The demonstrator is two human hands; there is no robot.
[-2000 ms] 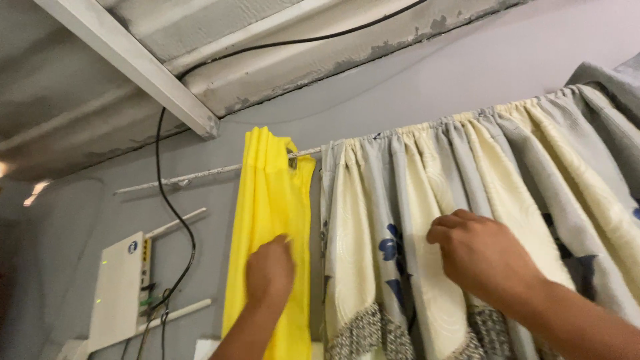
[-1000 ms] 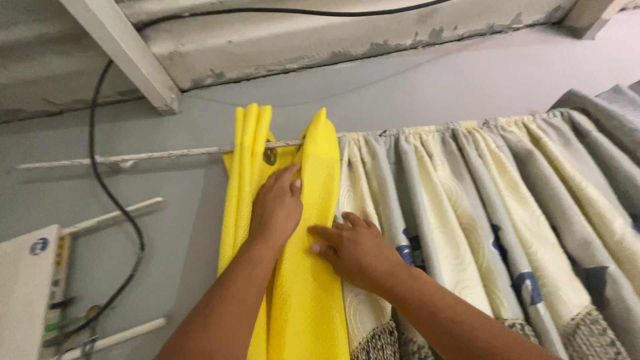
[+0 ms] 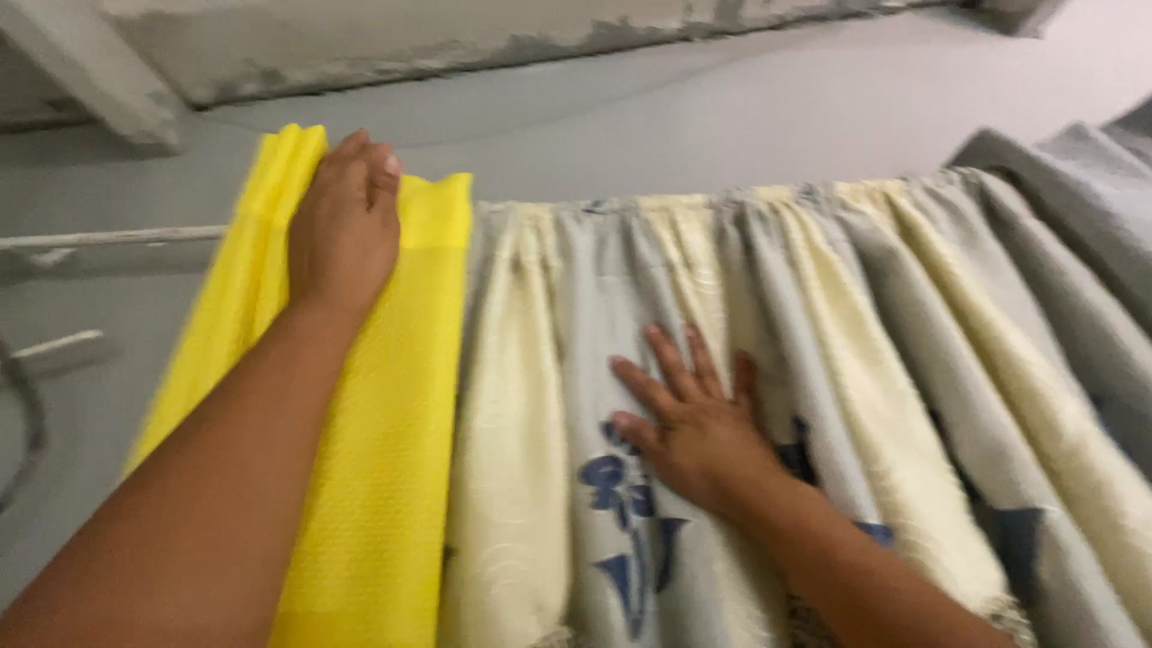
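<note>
A yellow curtain (image 3: pixel 387 405) hangs in folds from a thin rod (image 3: pixel 117 238). My left hand (image 3: pixel 346 220) is at its top edge, fingers bent and close together against the cloth; whether they pinch it cannot be seen. To the right, a gathered grey and cream curtain (image 3: pixel 522 405) with blue flower prints hangs beside the yellow one. My right hand (image 3: pixel 702 423) lies over its folds with the fingers spread and holds nothing. The cloth hides the rod behind both curtains.
A grey wall (image 3: pixel 630 117) rises behind the curtains to a rough, stained ceiling edge (image 3: pixel 504 45). At the upper left is a beam (image 3: pixel 99 72). A black cable (image 3: pixel 27 414) and a short pale bar (image 3: pixel 58 344) are at the left edge.
My left hand has moved up to the yellow curtain's top edge. My right hand has gone from the yellow curtain's edge to the grey and cream curtain, fingers spread. The view has moved closer.
</note>
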